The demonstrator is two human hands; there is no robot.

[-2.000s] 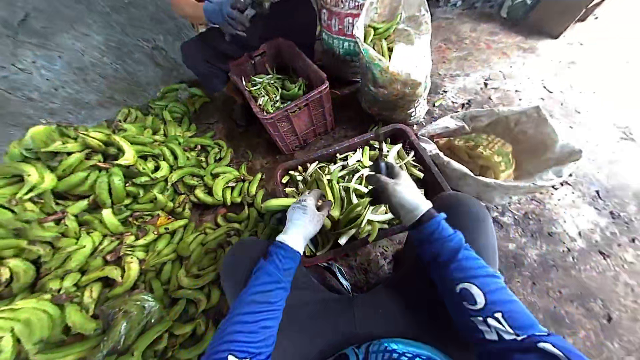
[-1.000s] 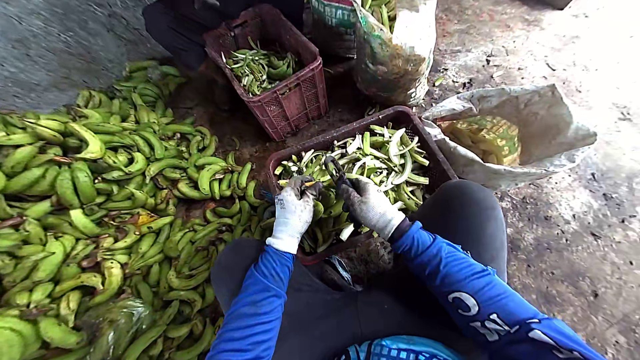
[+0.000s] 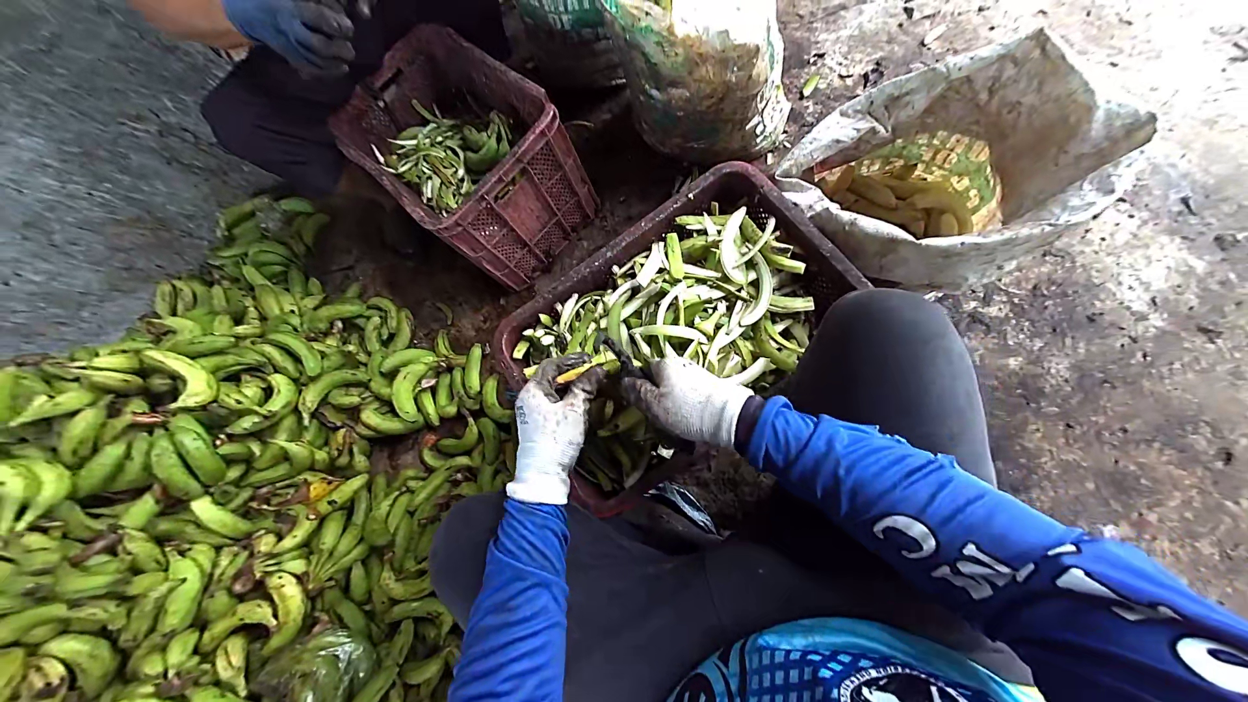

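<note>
Both my hands wear white work gloves with dirty grey fingers. My left hand (image 3: 554, 421) grips a small green-yellow plantain (image 3: 587, 369) at the near left edge of a dark red plastic crate (image 3: 846, 265). Close on its right, my right hand (image 3: 682, 395) is closed around a dark tool (image 3: 620, 359), probably a knife, whose tip points at the plantain. The crate under them holds a heap of green plantain peels (image 3: 682, 292). Much of the plantain is hidden by my fingers.
Green plantains (image 3: 244, 439) are piled on the floor at left. A second red crate (image 3: 517, 210) with peels stands ahead, beside a co-worker's gloved hand (image 3: 302, 34). An open sack (image 3: 902, 258) with peeled plantains is at right; a full sack (image 3: 707, 88) stands behind.
Two seconds ago my hands were farther apart over the crate; now they are close together at its near left edge. The co-worker's gloved hand, out of view one second ago, shows again.
</note>
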